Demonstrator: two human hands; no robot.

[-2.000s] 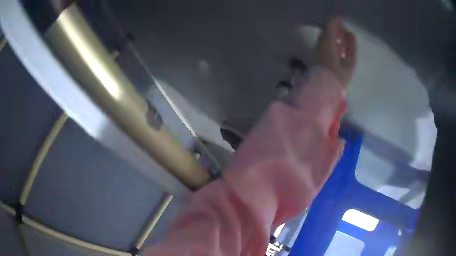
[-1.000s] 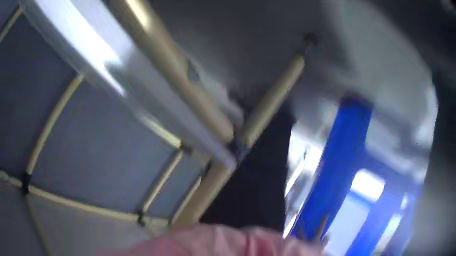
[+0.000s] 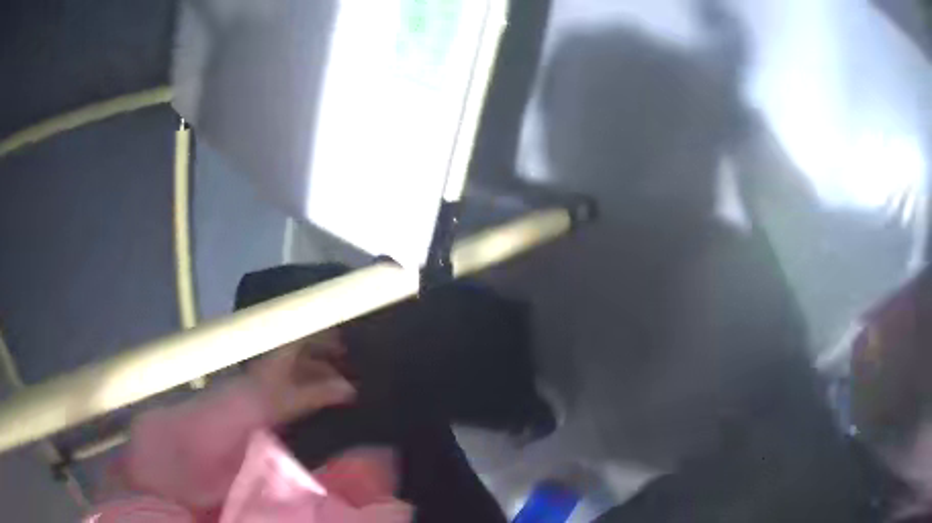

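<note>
The frame is tilted and blurred. A hand in a pink sleeve, which appears to be my left hand (image 3: 312, 376), is low at left, just below a cream-yellow tube (image 3: 225, 342). Its fingers are partly bent over a dark shape; whether they hold anything cannot be told. The pink sleeve (image 3: 220, 444) fills the lower left. My right hand cannot be made out. No work part can be made out.
A bright white panel (image 3: 383, 133) with faint green print stands above the tube. More thin tubes cross the grey area at left. A black shape (image 3: 419, 358) lies mid-frame. A blue piece (image 3: 547, 501) is at the bottom. A blurred reddish-brown shape (image 3: 889, 378) is at the right edge.
The view has swung and tilted. The white panel has come in at the top, the large blue frame has mostly left, and a hand shows again at lower left.
</note>
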